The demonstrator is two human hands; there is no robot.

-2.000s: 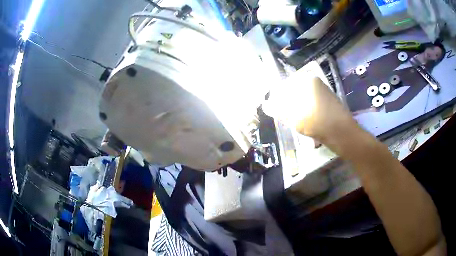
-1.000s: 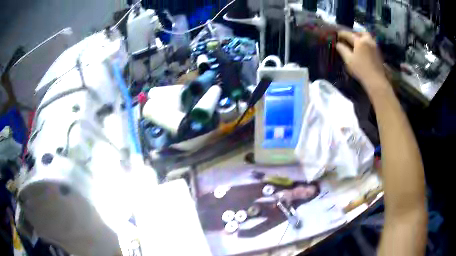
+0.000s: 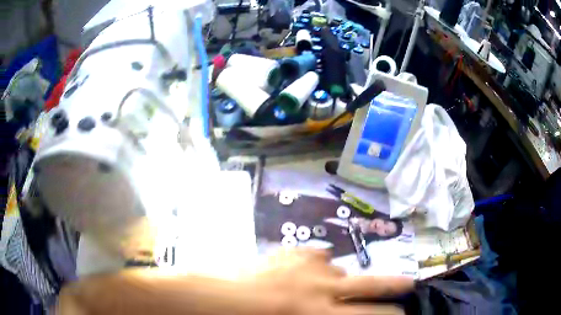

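My left hand (image 3: pixel 307 280) is blurred at the bottom of the picture. Its forearm comes in from the lower left and its fingers point right, apart, with nothing visible in them. It passes in front of the printed picture's lower edge. My right hand is not in view. The white sewing machine head (image 3: pixel 89 178) stands at the left, with strong glare beside it. A small tan patch shows under the head; I cannot tell what it is. The needle area is hidden by glare and my arm.
Several bobbins (image 3: pixel 303 233), yellow-green snips (image 3: pixel 358 203) and a dark-silver tool (image 3: pixel 359 245) lie on the picture. Behind are thread cones (image 3: pixel 243 91) in a tray, the control panel (image 3: pixel 386 132) with its blue screen, and a crumpled white cloth or bag (image 3: pixel 430 169).
My right arm, raised at the right one second ago, is gone from view. My left forearm and hand have come in along the bottom. The view has shifted, showing the cones higher up.
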